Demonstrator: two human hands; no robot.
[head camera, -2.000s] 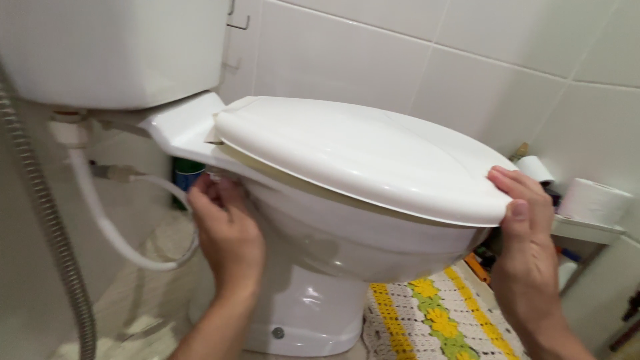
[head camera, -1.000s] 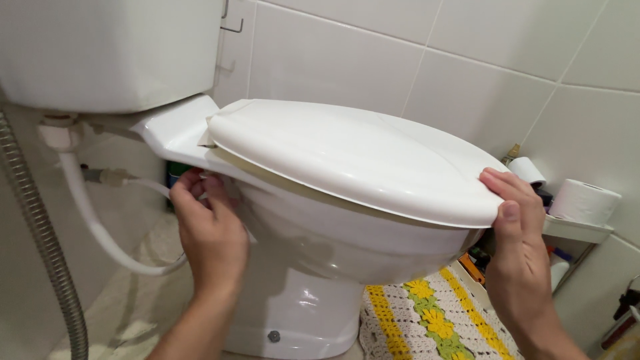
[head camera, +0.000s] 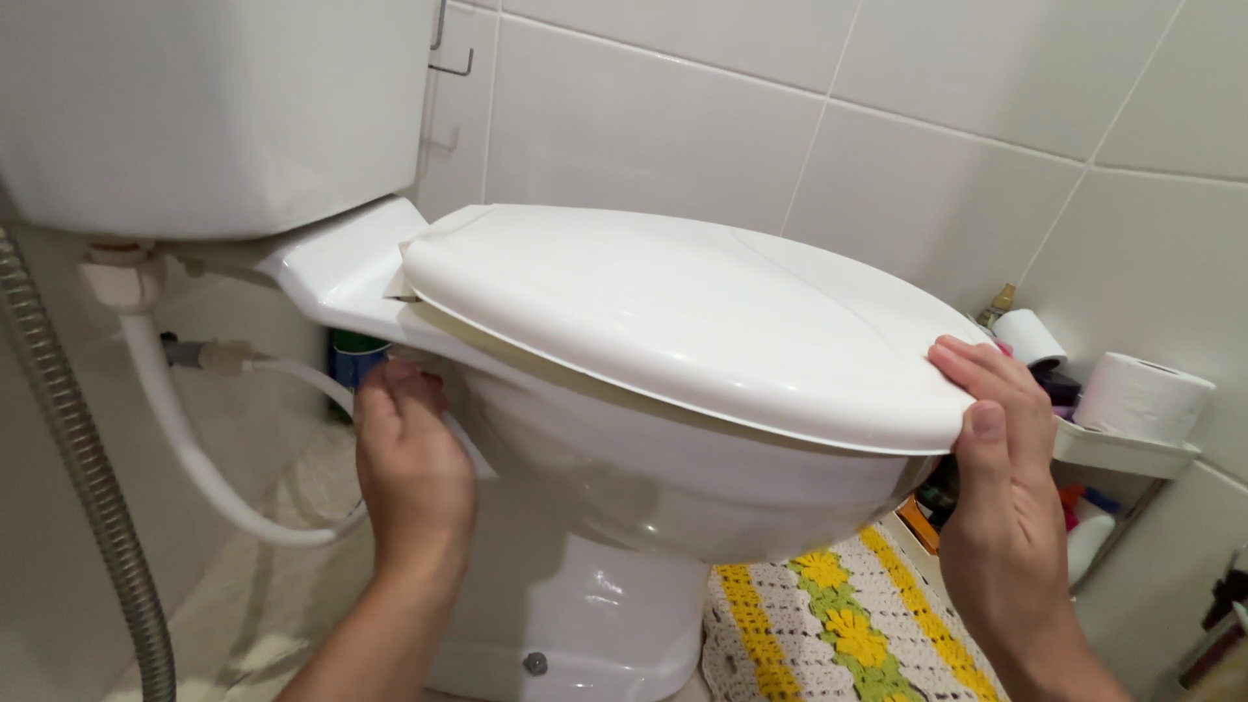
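A white toilet lid and seat (head camera: 673, 322) lie lowered over the ceramic toilet bowl (head camera: 624, 487). My right hand (head camera: 1004, 487) grips their front end, fingers on top and thumb at the edge. My left hand (head camera: 414, 468) is raised under the rear rim of the bowl, below the seat's hinge end; its fingertips are pinched together, and what they touch is partly hidden. A small pale piece (head camera: 398, 283) shows at the hinge end of the seat. The cistern (head camera: 214, 117) stands behind the bowl at the upper left.
A white supply hose (head camera: 185, 439) curves below the cistern beside a ribbed metal hose (head camera: 83, 478). A crocheted mat (head camera: 838, 624) lies by the toilet base. Toilet paper rolls (head camera: 1143, 400) stand on a corner shelf (head camera: 1121, 450) at right. Tiled wall (head camera: 653, 127) rises behind the bowl.
Both hands stay at about the same places on the toilet. My left hand's fingers have shifted slightly under the rear rim.
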